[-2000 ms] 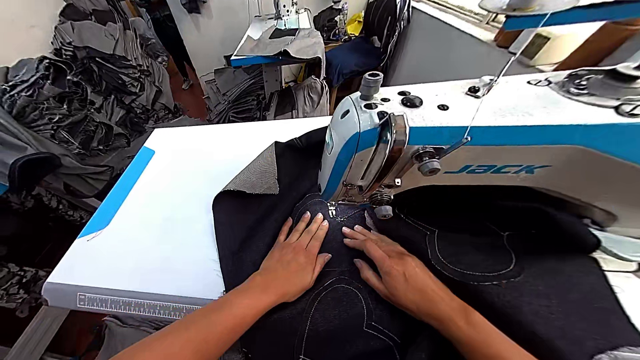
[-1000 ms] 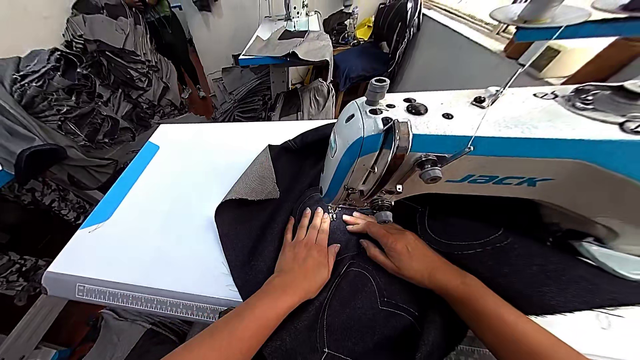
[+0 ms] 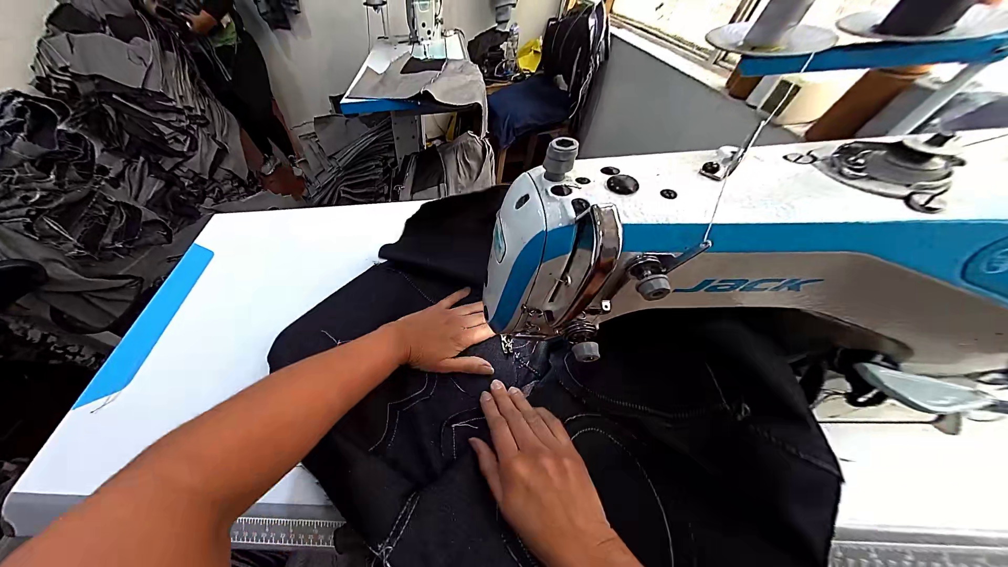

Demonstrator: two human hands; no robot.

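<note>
Dark denim fabric (image 3: 425,441) with light stitched curves lies bunched over the table of a white and blue Jack sewing machine (image 3: 756,244). My left hand (image 3: 449,335) rests flat on the denim just left of the presser foot (image 3: 506,344), fingertips partly hidden behind the machine head. Below the foot, my right hand (image 3: 531,461) lies palm down on the cloth, fingers together and thumb a little apart. Neither hand grips the cloth. Thread (image 3: 728,173) runs down to the machine's take-up area. The needle tip cannot be made out.
The white tabletop (image 3: 260,268) has a blue strip (image 3: 150,323) and a ruler along its front edge (image 3: 283,531). Piles of grey and black cloth (image 3: 102,157) lie at the left. A person (image 3: 244,87) stands behind, near another sewing machine (image 3: 425,31). Thread cones (image 3: 776,24) stand at the upper right.
The denim has been turned and shifted; its folded grey corner no longer shows. My left hand has moved to the left of the foot, and my right hand has come down nearer to me.
</note>
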